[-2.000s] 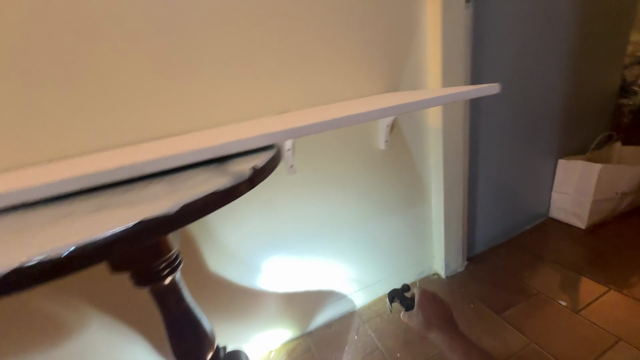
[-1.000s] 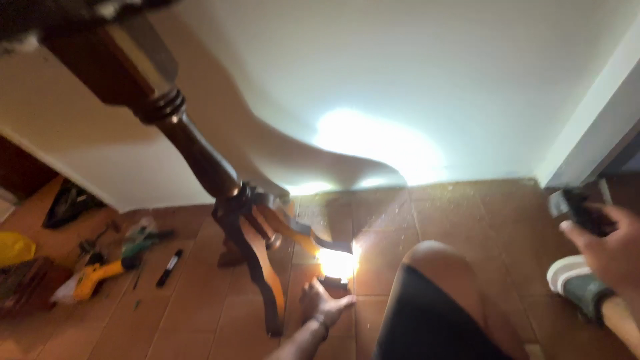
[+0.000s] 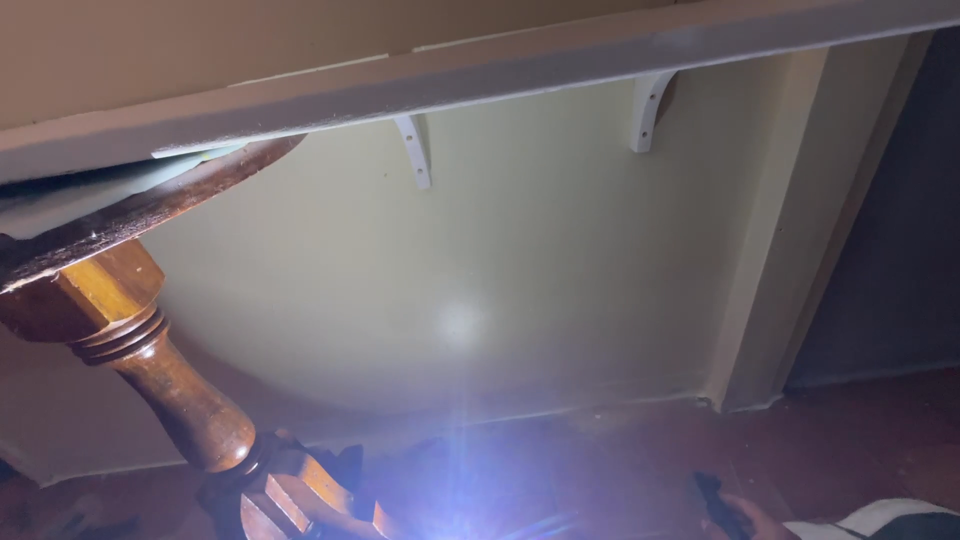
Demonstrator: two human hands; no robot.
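Low at the right edge of the view, my right hand (image 3: pixel 742 517) holds a small dark object (image 3: pixel 709 491), too blurred to name. My left hand is not in view. A glaring light (image 3: pixel 461 529) shines at the bottom edge, beside the carved feet (image 3: pixel 300 495) of a wooden pedestal table. The table's turned column (image 3: pixel 180 397) leans across the left side, and its dark round top (image 3: pixel 150 206) meets the underside of a long white shelf (image 3: pixel 480 71). Two white brackets (image 3: pixel 416 154) (image 3: pixel 645 112) with screw holes stand against the wall under the shelf.
The pale wall (image 3: pixel 525 262) ends at a pilaster (image 3: pixel 772 225) on the right, with a dark bluish surface (image 3: pixel 885 262) past it. Reddish floor tiles (image 3: pixel 637 450) run along the base. A white and dark shoe (image 3: pixel 877 517) is partly seen at lower right.
The view has tilted up from the floor, where my left hand was by the light at the table's foot a second ago; that hand is now out of frame.
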